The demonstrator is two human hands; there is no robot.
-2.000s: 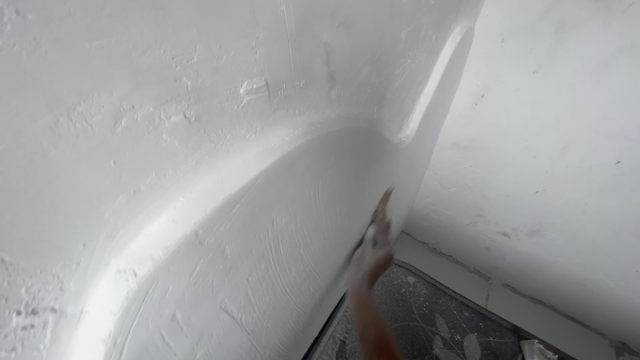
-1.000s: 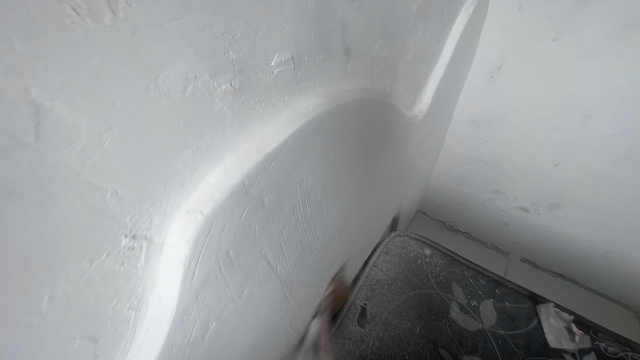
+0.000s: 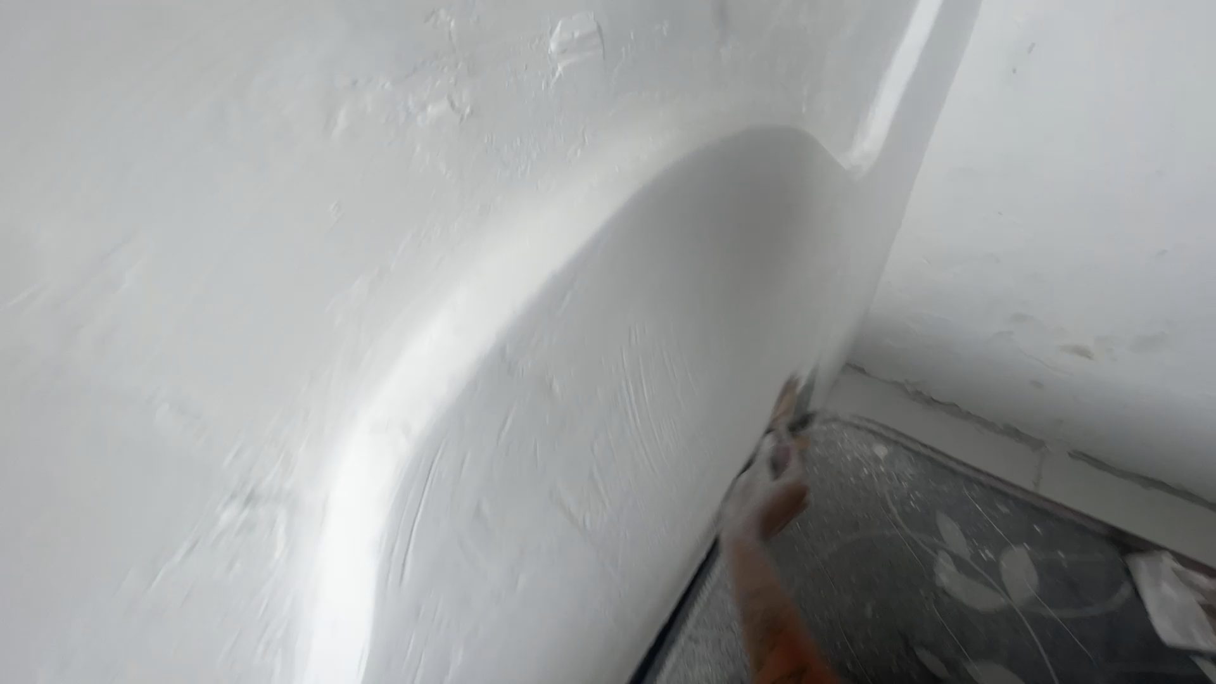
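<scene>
My right hand point(image 3: 774, 484), dusted white, is closed on a flat hand tool point(image 3: 788, 404) with a light brown part. The tool's far end is against the lower edge of a white plastered wall point(image 3: 608, 418), near the corner. Blur hides whether it is a brush or a scraper. A raised, curved white band point(image 3: 432, 351) runs over the wall, and the surface under it shows streaks and ridges. My left hand is out of view.
A second white wall point(image 3: 1073, 237) stands at the right, with a pale skirting point(image 3: 988, 437) along its foot. Below lies a dark, leaf-patterned floor covering point(image 3: 912, 560) with white specks. A crumpled white item point(image 3: 1173, 598) lies at the right edge.
A second ago my right hand was low at the bottom of the view; it has moved up along the wall's lower edge toward the corner.
</scene>
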